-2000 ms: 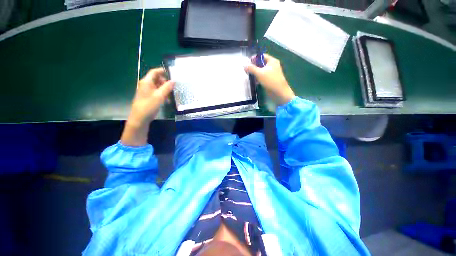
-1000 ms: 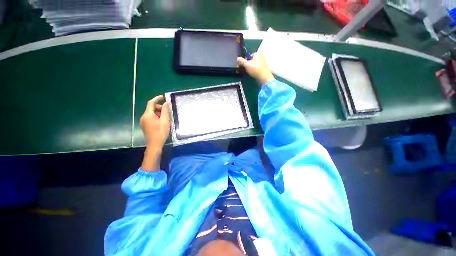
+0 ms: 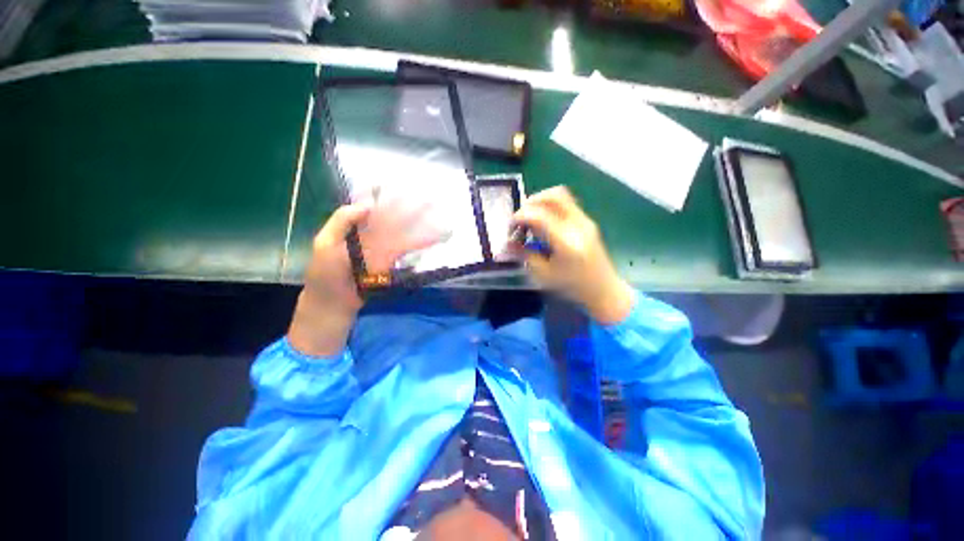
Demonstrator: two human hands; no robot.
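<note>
A clear touch panel with a black border [image 3: 407, 137] is held up at a slant in front of me. My left hand [image 3: 365, 238] grips its lower left part, and fingers show through the pane. An orange tab sits at its bottom left corner. My right hand [image 3: 555, 238] is at its lower right side with a small blue tool [image 3: 537, 246] between the fingers; the tool's tip cannot be made out. Beneath it, another black-framed panel [image 3: 502, 190] lies on a whitish sheet, mostly covered.
A stack of waiting panels [image 3: 502, 113] lies behind, partly covered by the held panel. White interleaf sheets [image 3: 631, 141] lie right of it. Set-aside panels [image 3: 772, 206] are stacked farther right. A larger sheet pile [image 3: 235, 19] stands across the bench. A blue stool [image 3: 879, 359] is on the floor.
A panel from the back stack is now held over the one lying in front. My right hand has come back from the stack towards me. My left hand has moved from the lying panel's edge onto the raised panel.
</note>
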